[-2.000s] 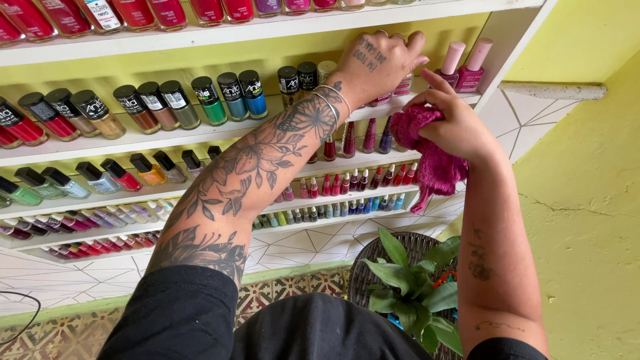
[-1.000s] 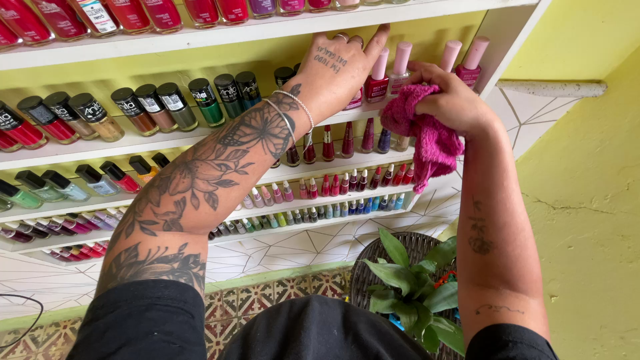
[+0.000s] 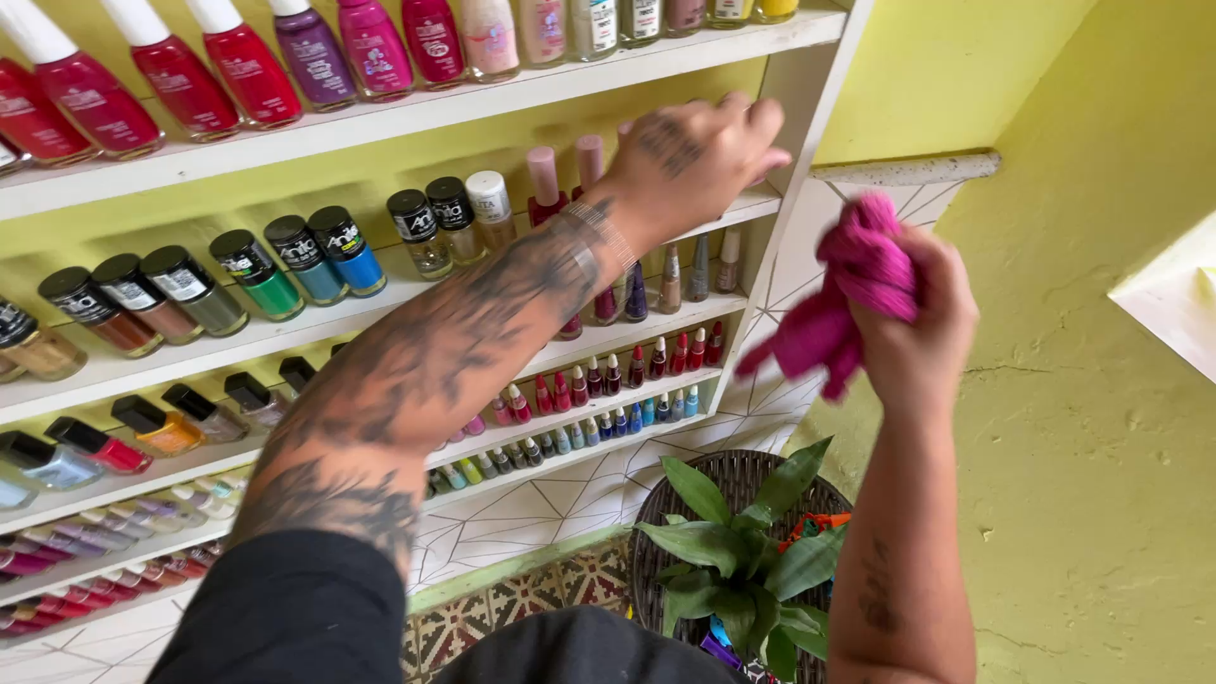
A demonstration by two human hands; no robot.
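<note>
My left hand [image 3: 698, 157] is over the right end of a white shelf [image 3: 361, 294] of nail polish bottles. It hides part of that row, and whether its fingers touch a bottle cannot be seen. Beside the wrist stand pink-capped nail polish bottles [image 3: 546, 195], and farther left a white-capped bottle [image 3: 491, 211] and black-capped ones. Away from the shelf, to its right, my right hand [image 3: 921, 313] grips a bunched magenta cloth [image 3: 860, 275], whose loose end hangs down to the left. The right hand is slightly blurred.
Larger bottles line the upper shelf [image 3: 570, 71]; rows of smaller ones fill the lower shelves [image 3: 570, 451]. The shelf's side board [image 3: 807, 123] stands between my hands. Below are a potted plant [image 3: 741, 541] and a dark woven table [image 3: 655, 475]. A stone ledge [image 3: 912, 169] juts at right.
My right hand has moved right, away from the shelf, with the magenta cloth. My left hand has shifted right along the row, over the pink-capped bottles seen uncovered a second ago.
</note>
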